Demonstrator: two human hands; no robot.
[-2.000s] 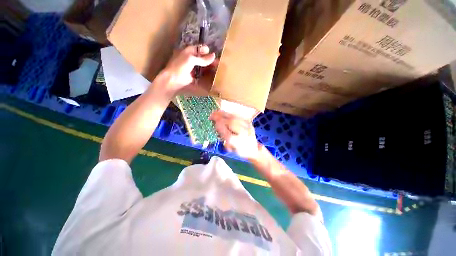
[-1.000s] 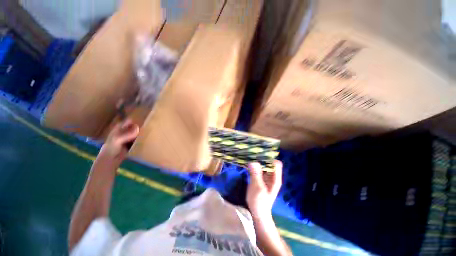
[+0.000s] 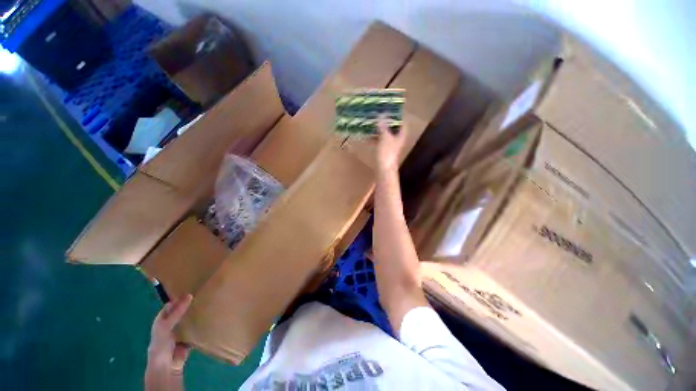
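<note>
The PCB panel (image 3: 368,112), with rows of yellow blocks up, is held over the open carton's flap. My right hand (image 3: 389,141) grips it by its near right edge. The open carton (image 3: 294,248) stands tilted in view with its flaps up. A clear bag (image 3: 248,195) with tangled pale parts lies inside it. My left hand (image 3: 172,328) grips the near left corner of the long flap. A small dark object beside its fingers, possibly the marker (image 3: 159,291), is too small to be sure of.
Closed brown cartons (image 3: 565,252) stand on the right. A small open carton (image 3: 206,65) with a plastic bag is by the wall. Pale sheets (image 3: 153,131) lie on dark trays at upper left. Black bins (image 3: 57,53) and blue pallets (image 3: 357,269) show; green floor is at left.
The view has swung towards the wall. My right hand has carried the panel forward from beside the carton to over its flap; the panel's yellow-block side now shows. My left hand has moved to the flap's near corner.
</note>
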